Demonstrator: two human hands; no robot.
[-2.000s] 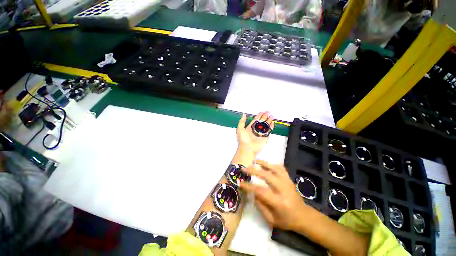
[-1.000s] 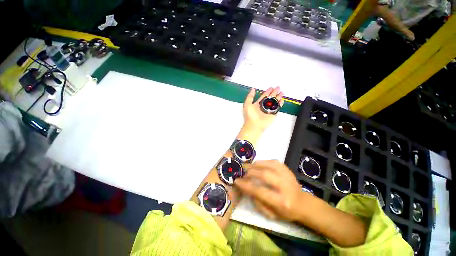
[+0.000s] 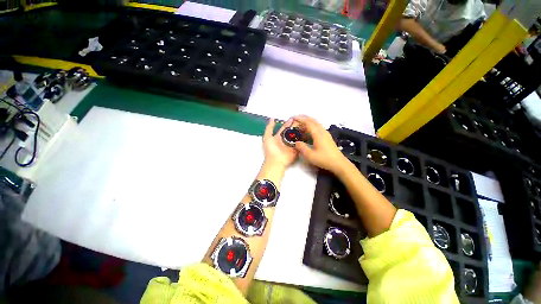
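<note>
A round smartwatch head (image 3: 292, 136) with a black face and red glow lies on the palm of my left hand (image 3: 279, 146), which is palm up with fingers extended. My right hand (image 3: 317, 142) reaches over it, thumb and fingers at the edge of the watch head. Three more watch heads rest in a row on my bare left forearm: one near the wrist (image 3: 264, 192), a middle one (image 3: 249, 218) and one near the sleeve (image 3: 231, 256). All show red marks. The black foam tray (image 3: 409, 193) at the right holds several watch heads, with some pockets empty.
A white work sheet (image 3: 136, 184) lies under my left arm. A filled black tray (image 3: 178, 56) is at upper left, a clear blister tray (image 3: 305, 35) at the far side. A yellow post (image 3: 445, 77) rises at right. Cables (image 3: 26, 127) lie at far left. A person stands beyond the post.
My right hand has moved from beside the forearm up to the watch head on my left palm. The forearm displays now show larger red marks. The view has shifted.
</note>
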